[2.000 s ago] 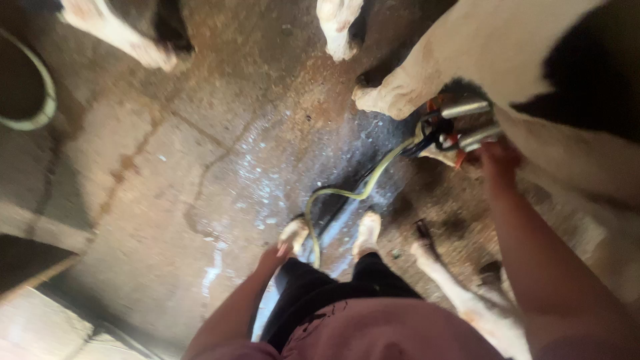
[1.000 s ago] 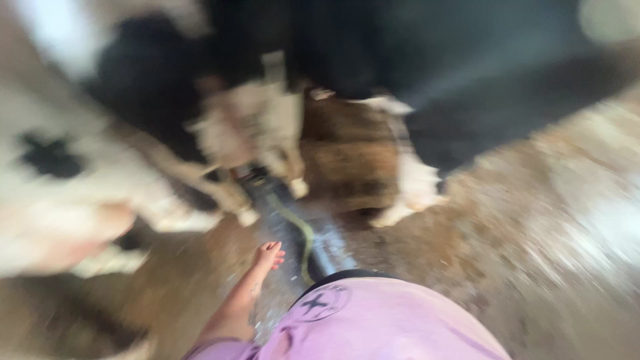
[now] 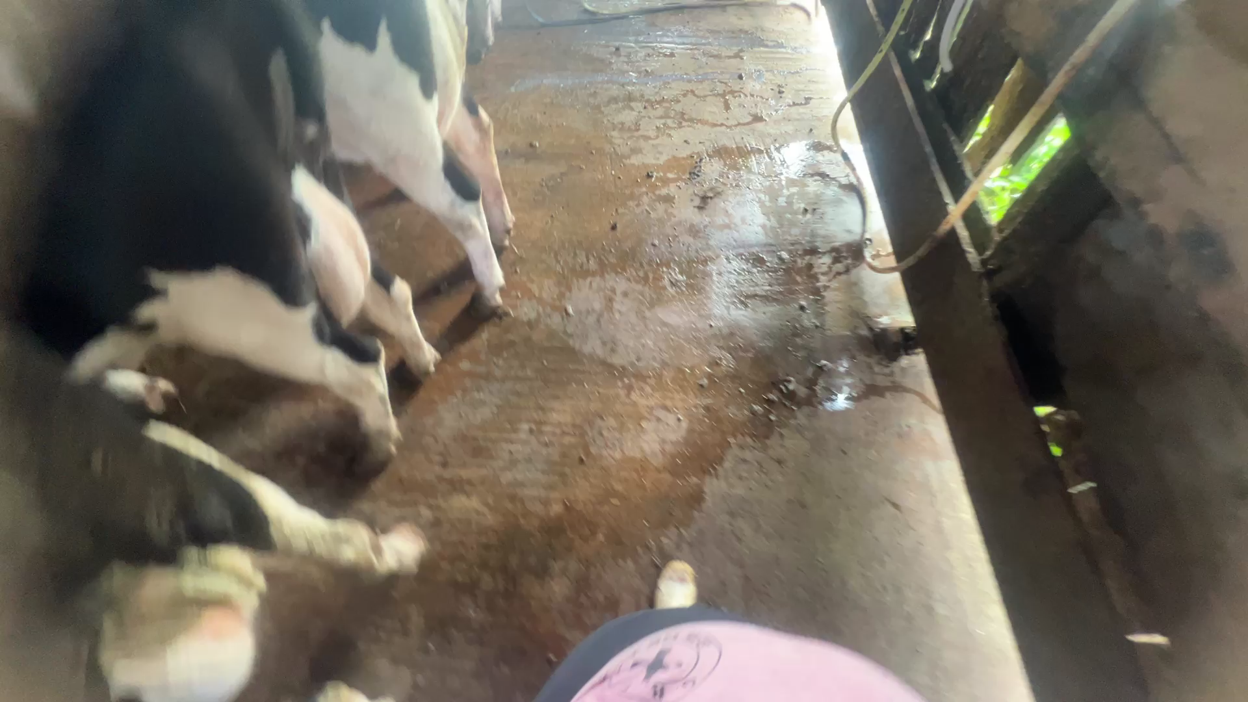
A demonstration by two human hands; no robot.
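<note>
Neither my left hand nor my right hand shows in the head view now. At the bottom edge are my pink shirt [image 3: 751, 668], which bears a dark round print, and one light-coloured shoe [image 3: 676, 585] on the floor. To the left stand several black and white cows, their hind legs toward the middle; the nearer cow [image 3: 146, 195] is blurred, and a farther cow [image 3: 380, 97] stands beyond it. A pinkish udder [image 3: 334, 244] hangs between them.
Wet, brown-stained concrete floor [image 3: 634, 341] with scattered bits runs away ahead. On the right, a long dark beam [image 3: 985, 390] edges the floor beside a wall with gaps showing green. A yellowish hose [image 3: 1014, 146] hangs in a loop over the beam.
The view has swung far around to the floor and wall. Two seconds ago my right hand was at metal milking cups by a cow; one second ago only one hand was visible.
</note>
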